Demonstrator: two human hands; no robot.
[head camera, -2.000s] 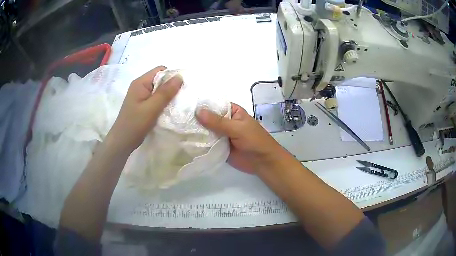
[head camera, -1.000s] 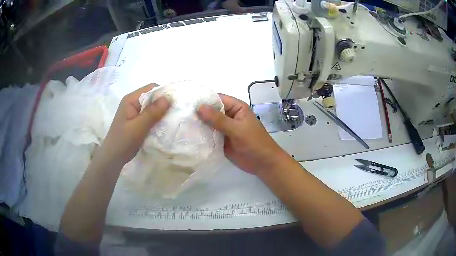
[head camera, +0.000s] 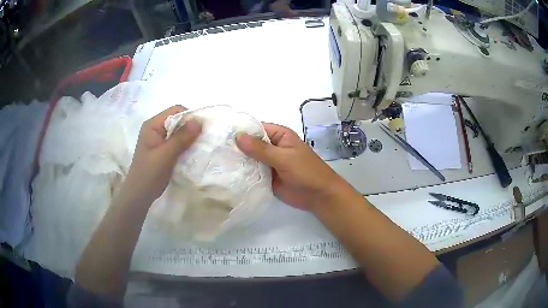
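Note:
A thin off-white fabric piece (head camera: 219, 162) is bunched and stretched between my two hands above the table, left of the sewing machine. My left hand (head camera: 162, 147) pinches its upper left part, thumb on top. My right hand (head camera: 291, 162) pinches its upper right edge, thumb on top and fingers behind the cloth. The lower part of the fabric hangs in loose folds toward the printed ruler. The fingertips behind the cloth are hidden.
White sewing machine (head camera: 366, 60) at right, presser foot (head camera: 347, 133) below. Tweezers (head camera: 414, 153), white paper (head camera: 431, 135), red pencil (head camera: 464, 135), black-handled screwdriver (head camera: 496, 159) and thread snips (head camera: 453, 203) lie right. White fabric (head camera: 78, 162) is piled left over a red-rimmed basket (head camera: 90, 72). Cardboard box (head camera: 496, 264) lower right.
Compared with two seconds ago, both hands are lower left, and the fabric's top edge is spread more evenly between them. Since one second ago, the hands have shifted only slightly.

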